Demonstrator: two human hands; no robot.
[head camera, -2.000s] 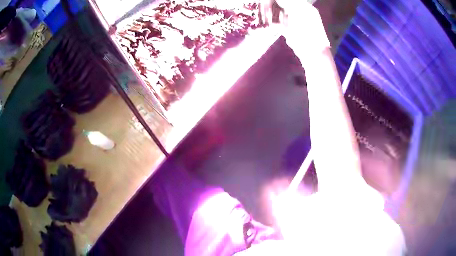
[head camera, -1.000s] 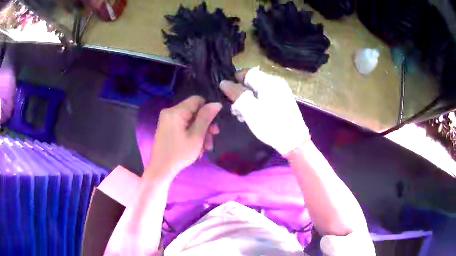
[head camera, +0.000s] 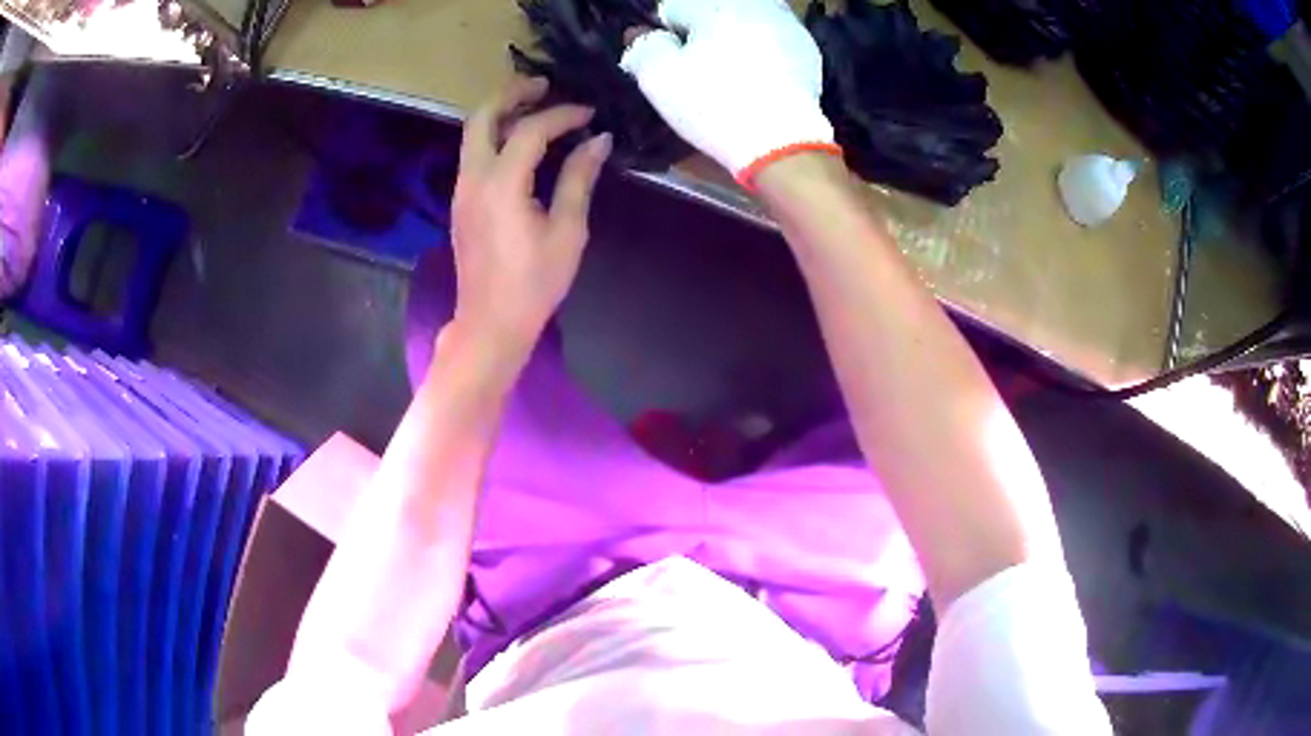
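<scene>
A black cluster (head camera: 601, 86) with ruffled, pointed edges lies at the bench's near edge, cut off by the top of the picture. My right hand (head camera: 733, 89), in a white knitted glove with an orange cuff, is closed on its right side; part of the fingers is hidden. My bare left hand (head camera: 521, 230) is at the cluster's near left edge, fingers apart and bent, with nothing visible in it. A second black cluster (head camera: 913, 108) lies just right of the glove. A small white rounded bottle (head camera: 1096, 189) lies further right on the bench.
The tan bench top (head camera: 388, 51) runs across the top. More dark clusters (head camera: 1165, 86) are at upper right, near a black cable (head camera: 1222, 357). At left are a blue stool (head camera: 101, 266), stacked ribbed blue-purple trays (head camera: 130, 561) and an open carton (head camera: 273, 618).
Both hands have moved up and forward from above my lap to the bench. The black cluster has moved up with them. The left fingers have spread from a pinch.
</scene>
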